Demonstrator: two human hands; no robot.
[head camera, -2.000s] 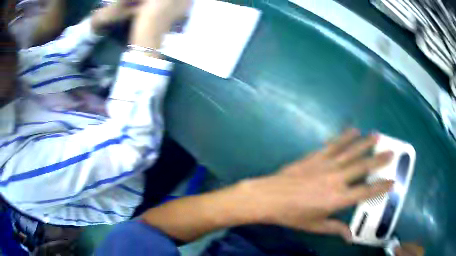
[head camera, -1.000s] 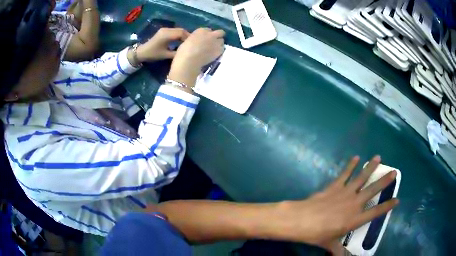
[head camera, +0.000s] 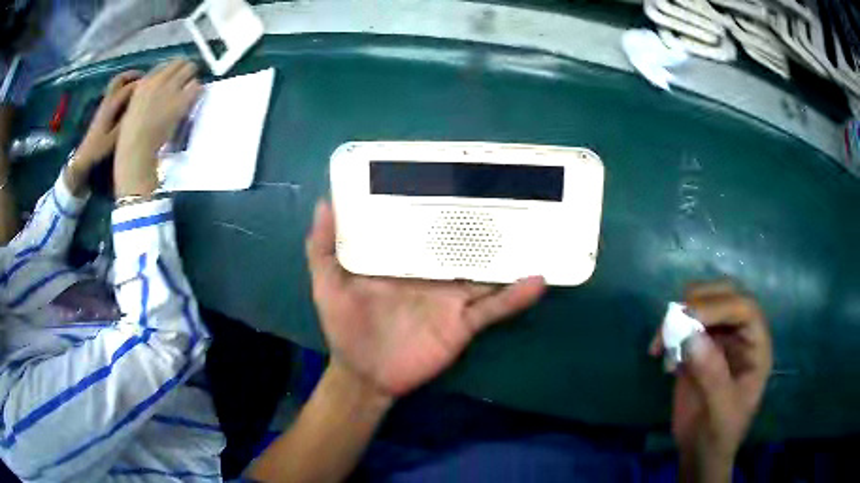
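Observation:
An off-white front cover (head camera: 396, 226) is held up in the middle of the view, long side across. Its long dark window (head camera: 467, 180) is near the top edge and the round speaker grille (head camera: 466, 239) is below it. My left hand (head camera: 401, 325) holds the cover from below, palm up, with the thumb at its lower edge and fingers partly hidden behind its left end. My right hand (head camera: 721, 363) is at the lower right, apart from the cover, pinching a small crumpled white wiping cloth (head camera: 679, 332) in its fingertips.
Green bench top (head camera: 311, 90) with a pale rail (head camera: 424, 21) along its back. A neighbour's striped sleeve (head camera: 156, 283) and hands are at left, by a white sheet (head camera: 231, 132). Another cover (head camera: 224, 33), a spare wipe (head camera: 651, 55) and stacked covers (head camera: 693, 24) lie along the back.
My left hand was spread over the cover on the bench at lower right; it now holds the cover up from beneath. My right hand has come into full view. The view has swung right.

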